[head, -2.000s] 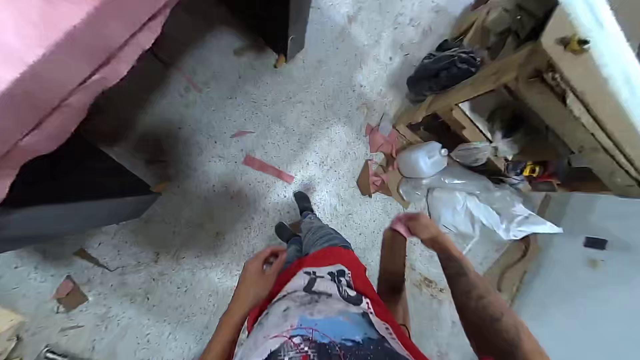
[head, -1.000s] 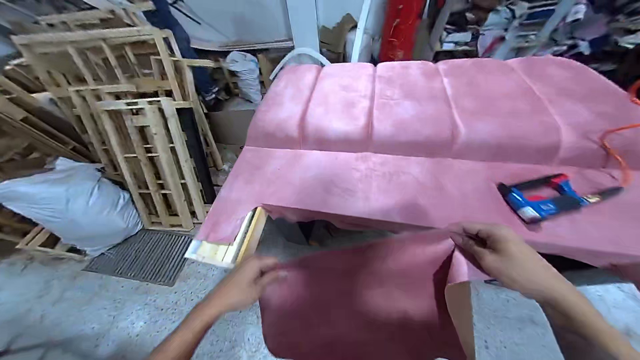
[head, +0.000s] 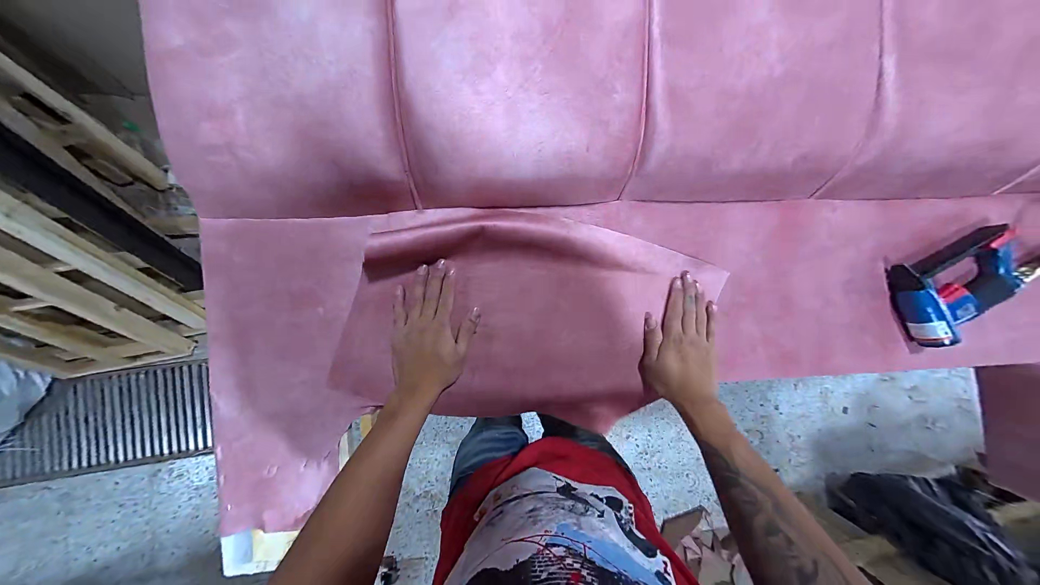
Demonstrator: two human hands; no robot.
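Note:
A loose piece of pink upholstery fabric (head: 552, 325) lies over the pink upholstered sofa seat (head: 812, 284), its upper edge raised in a fold. My left hand (head: 429, 337) presses flat on the left part of the piece, fingers pointing away from me. Flat on its right part rests my right hand (head: 682, 345), fingers together and thumb a little apart. The piece's lower edge hangs past the seat's front edge. A blue and red staple gun (head: 951, 292) lies on the seat to the right. Behind the seat rises the channelled pink backrest (head: 520, 97).
Wooden frames (head: 89, 284) stand at the left beside a ribbed dark mat (head: 114, 418). Under the seat's left front corner, a pale frame end (head: 256, 552) shows. Fabric scraps (head: 703, 548) and a black plastic bag (head: 934, 520) lie on the floor at the lower right.
The fabric piece, held up between both hands in front of the seat a second ago, now lies on the seat with my palms on it. The view has swung up from the floor since the earliest frame.

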